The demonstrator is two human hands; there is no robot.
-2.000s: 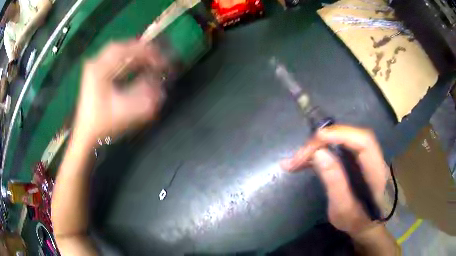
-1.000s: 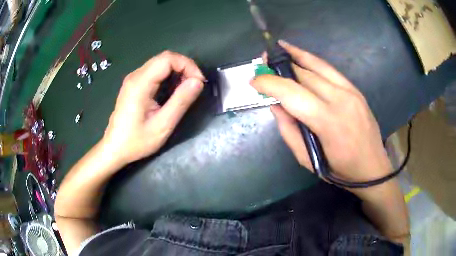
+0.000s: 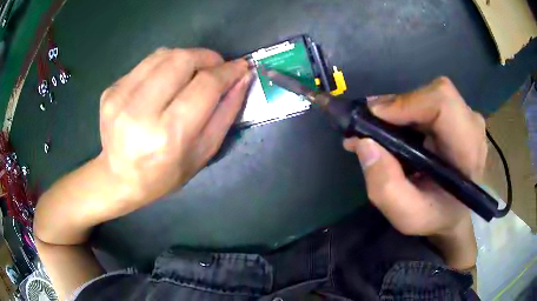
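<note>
The phone assembly [image 3: 277,110] lies flat on the dark green bench mat, tilted slightly. Its green circuit board [image 3: 288,73] faces up at the right end, beside a silvery-white area. A yellow flex cable [image 3: 338,81] sticks out at its right end. My right hand [image 3: 421,153] holds the black soldering iron [image 3: 412,151], its tip over the board's upper left part. My left hand [image 3: 171,117] covers the assembly's left end, thumb and fingertips pinched together at the board's edge. Whether they hold a small part is too small to tell.
Small wired components [image 3: 53,79] lie scattered at the left. A tangled red bundle of wired components [image 3: 16,182] is at the left bench edge. A small fan [image 3: 40,289] is at lower left. Tan cardboard [image 3: 509,29] is at upper right. The iron's cord hangs at right.
My left hand has moved onto the assembly's left end. My right hand has let go of the assembly and brought the iron tip over the board, which is now uncovered.
</note>
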